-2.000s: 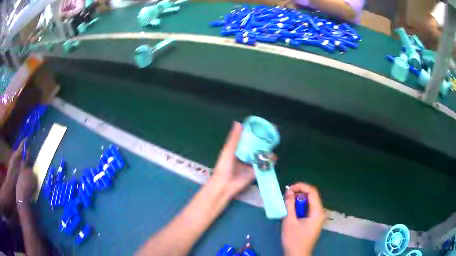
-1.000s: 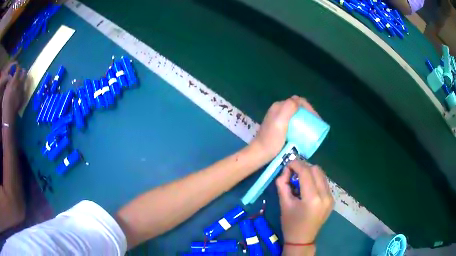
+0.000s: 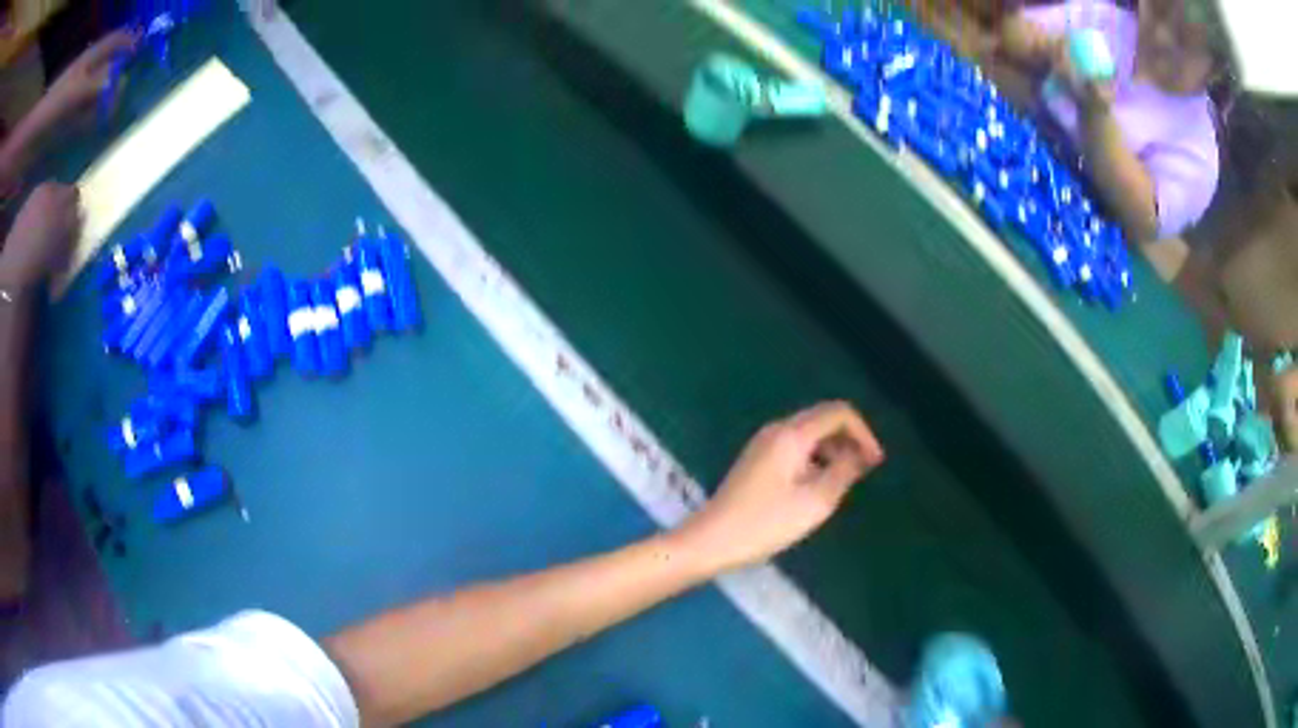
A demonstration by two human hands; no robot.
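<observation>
My left hand (image 3: 797,477) is over the dark green conveyor belt (image 3: 612,256), just past the pale edge rail (image 3: 570,377). Its fingers are loosely curled with a gap inside, and no object shows in it. A blurred turquoise fan body (image 3: 957,683) is at the bottom edge, right of the rail and partly cut off. My right hand is out of the picture, so what it holds is hidden. Part of a blue battery cell (image 3: 634,715) shows at the bottom edge on the worktable (image 3: 484,469).
Blue cells (image 3: 178,334) lie at left beside a cream strip (image 3: 164,150) and a neighbour's hands. A turquoise fan (image 3: 719,103) lies across the belt. Beyond it are a large pile of cells (image 3: 982,150), a person in a lilac top (image 3: 1174,150) and more fan parts (image 3: 1224,427).
The fan body and cell have left the space at my left hand, which is now empty. My right hand has gone out of view. The view has shifted, showing more of the far bench.
</observation>
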